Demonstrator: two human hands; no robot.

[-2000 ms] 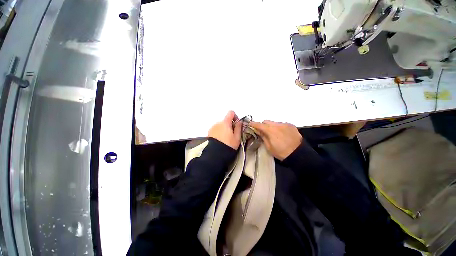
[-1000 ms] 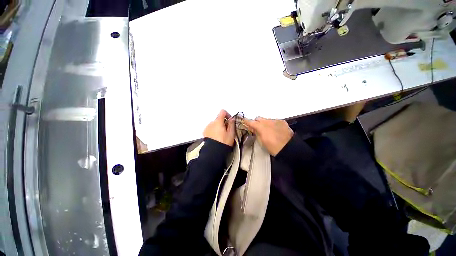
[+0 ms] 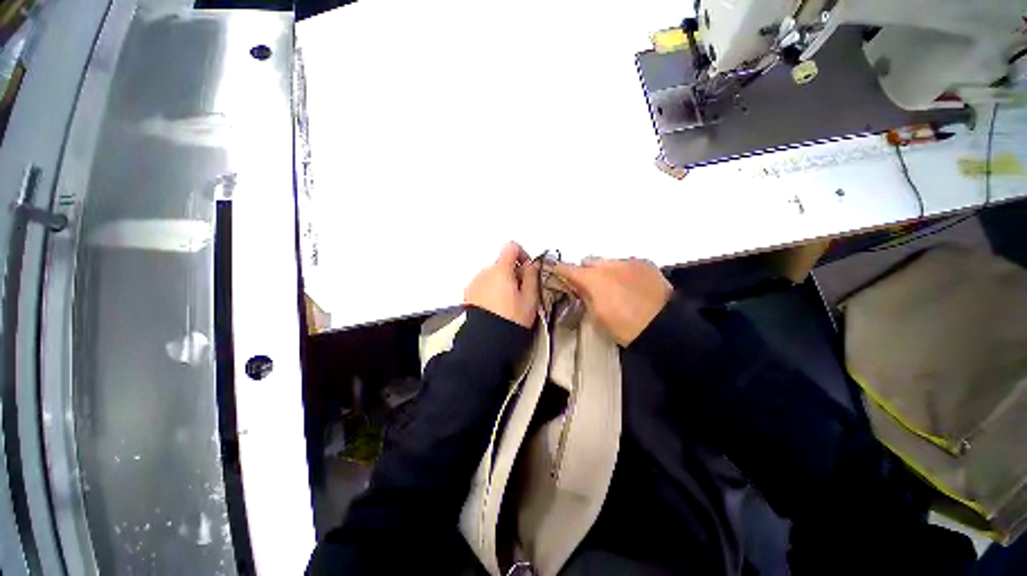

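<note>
A beige bag (image 3: pixel 591 450) hangs from my hands over my lap, its opening towards me, with a zipper along the inner edge. My left hand (image 3: pixel 503 287) pinches the far end of the opening from the left. My right hand (image 3: pixel 622 295) grips the same end from the right. A thin ring or wire shape shows between the fingertips at the table's edge; whether my right hand also holds a tool cannot be seen. A silver D-ring (image 3: pixel 520 568) shows at the near end of the opening, at the picture's bottom.
The white table (image 3: pixel 473 135) lies ahead. A sewing machine (image 3: pixel 777 45) stands at the upper right, with an orange-red tool (image 3: pixel 914 136) by its base. Beige bags with yellow edges (image 3: pixel 940 360) lie at the right. A long grey metal line (image 3: pixel 158 338) runs along the left.
The camera view has shifted slightly back and forth. Both hands keep their grip on the bag's end. The D-ring at the near end shows more clearly than two seconds ago.
</note>
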